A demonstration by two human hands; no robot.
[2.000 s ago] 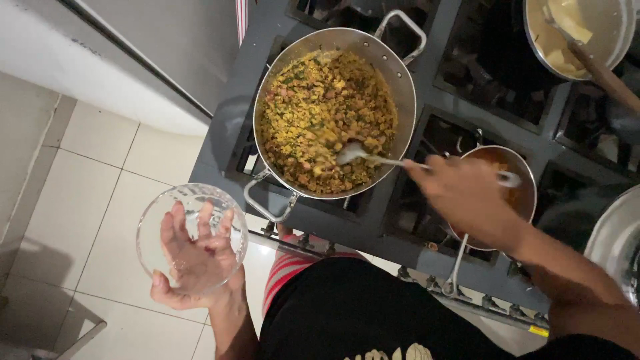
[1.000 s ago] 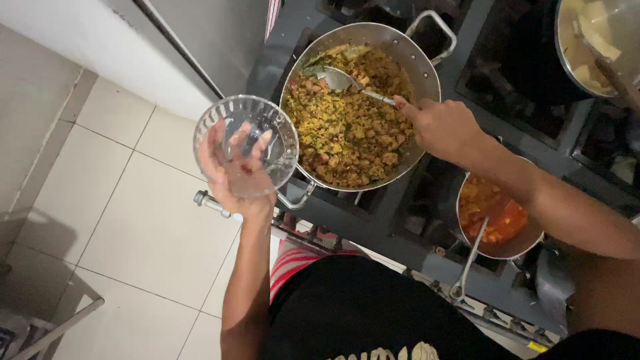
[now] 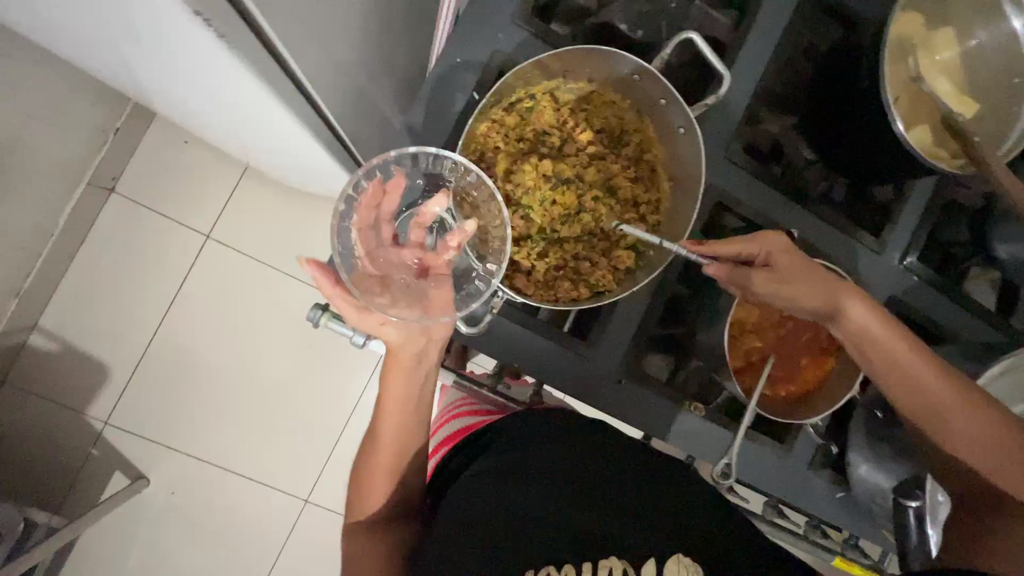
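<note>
My left hand (image 3: pixel 400 264) supports a clear bowl (image 3: pixel 484 296) from beneath, fingers spread under its base; droplets cling inside. The bowl's right edge overlaps the rim of a large two-handled metal pot (image 3: pixel 686 172) on the stove. Inside the pot is a yellow-brown crumbly food mixture (image 3: pixel 560 176) with green bits. My right hand (image 3: pixel 776 272) grips the handle of a metal spoon (image 3: pixel 660 242), whose head is buried in the mixture. Below my right hand stands a smaller pot (image 3: pixel 730 344) of red-orange sauce (image 3: pixel 792 360), with a metal utensil (image 3: pixel 752 416) leaning out of it.
The dark gas stove (image 3: pixel 592 376) has several burners. At the upper right a pot (image 3: pixel 890 104) holds pale pieces and a wooden-handled utensil (image 3: pixel 972 144). A dark-handled pan (image 3: pixel 912 512) is at the lower right. A metal pipe fitting (image 3: pixel 340 326) juts out beside my left wrist.
The clear bowl in my left hand has moved from over the floor tiles to the large pot's rim. The spoon's head, visible in the mixture earlier, is now buried.
</note>
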